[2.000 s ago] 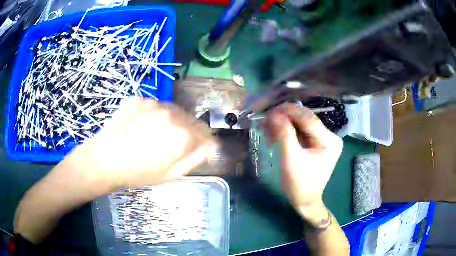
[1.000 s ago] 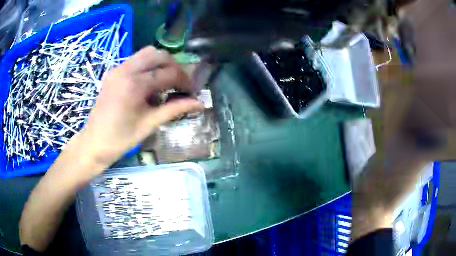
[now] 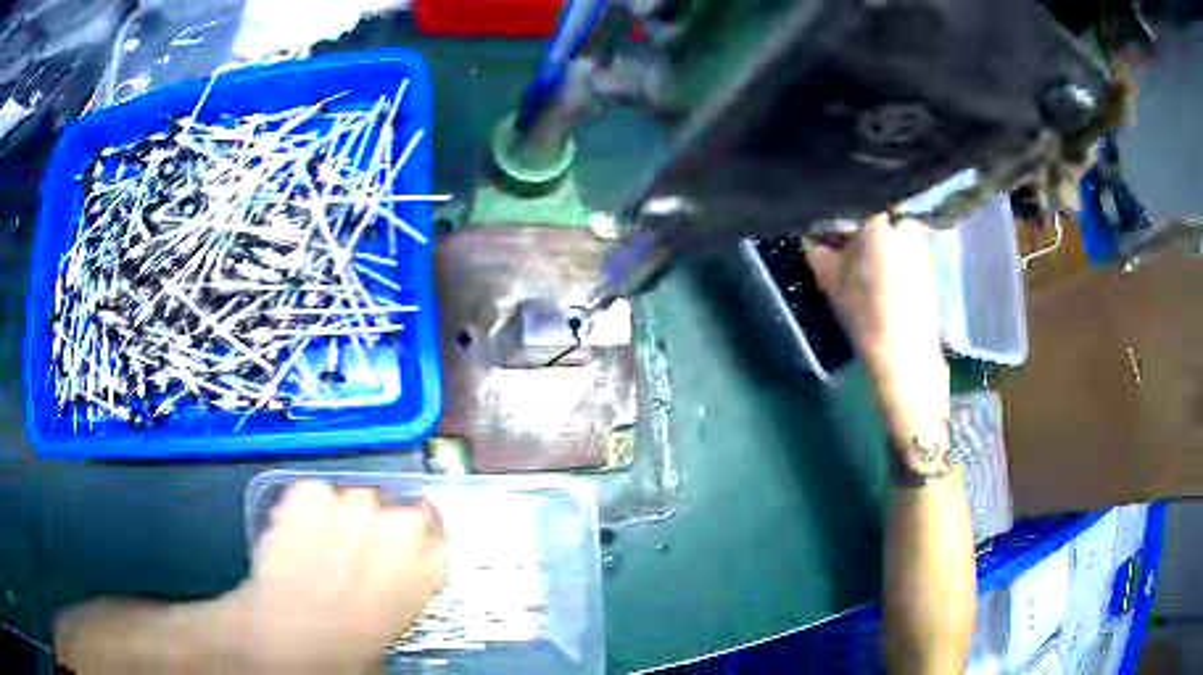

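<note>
My left hand [image 3: 346, 560] is over the clear plastic tub of thin white rods [image 3: 495, 593]; its fingers are blurred and I cannot tell whether they hold a rod. My right hand [image 3: 858, 264] reaches into the tub of black caps [image 3: 807, 310]; its fingertips are partly hidden by the tub's contents and the press plate. The silver fixture [image 3: 554, 326] sits on the worn press base plate [image 3: 528, 409], with a small dark spot at its top. The dark metal plate of the hand press [image 3: 884, 132] hangs above at the right.
A blue tray [image 3: 429, 264] at the left is heaped with white rods with black ends. A green collar [image 3: 533, 156] holds the press column. An empty translucent tub [image 3: 983, 297], a grey textured block [image 3: 979, 455] and cardboard [image 3: 1121, 396] are at the right. A red tray [image 3: 488, 16] is at the far edge.
My left hand has moved from beside the fixture down to the rod tub. My right hand has left the near right side and moved forward into the black caps. The press plate shows again.
</note>
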